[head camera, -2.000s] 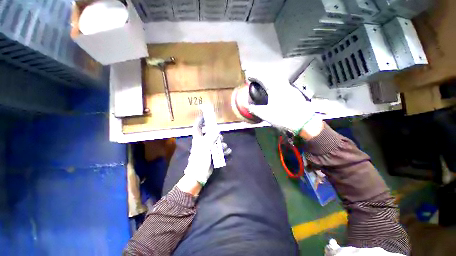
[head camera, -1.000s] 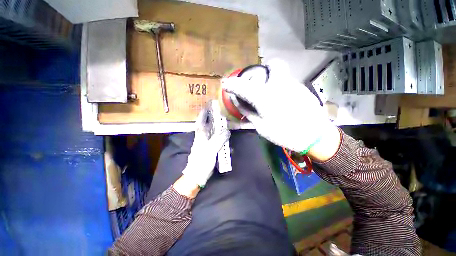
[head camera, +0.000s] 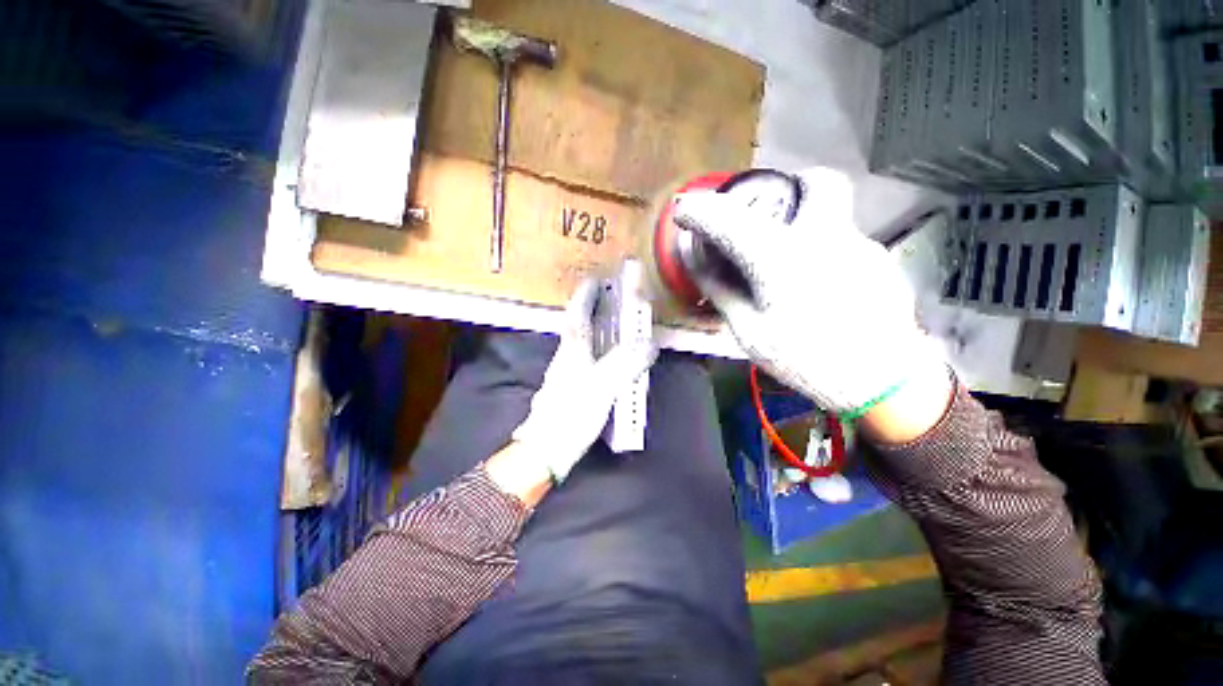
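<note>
My left hand (head camera: 579, 382), in a white glove, grips a narrow grey sheet-metal housing (head camera: 629, 389), seen edge-on over my lap at the bench edge. Small holes show along its pale strip. My right hand (head camera: 818, 295), in a white glove with a green cuff edge, holds a disc sander (head camera: 687, 244) with a red rim and dark body. The sander's pad is just right of the housing's upper end; I cannot tell if they touch. My right hand hides much of the sander. A red air hose (head camera: 767, 432) hangs below my right wrist.
Cardboard (head camera: 671, 114) marked V28 lies on the white bench, with a T-shaped tool (head camera: 502, 161) on it. A flat metal plate (head camera: 365, 114) lies left. Slotted housings (head camera: 1120, 255) stand right. A blue bin (head camera: 805, 516) with scraps is on the floor below.
The view has shifted and tilted, so the bench contents sit differently in frame. The sander has moved from resting over the cardboard's right edge to close beside the housing's upper end. Both hands keep their holds.
</note>
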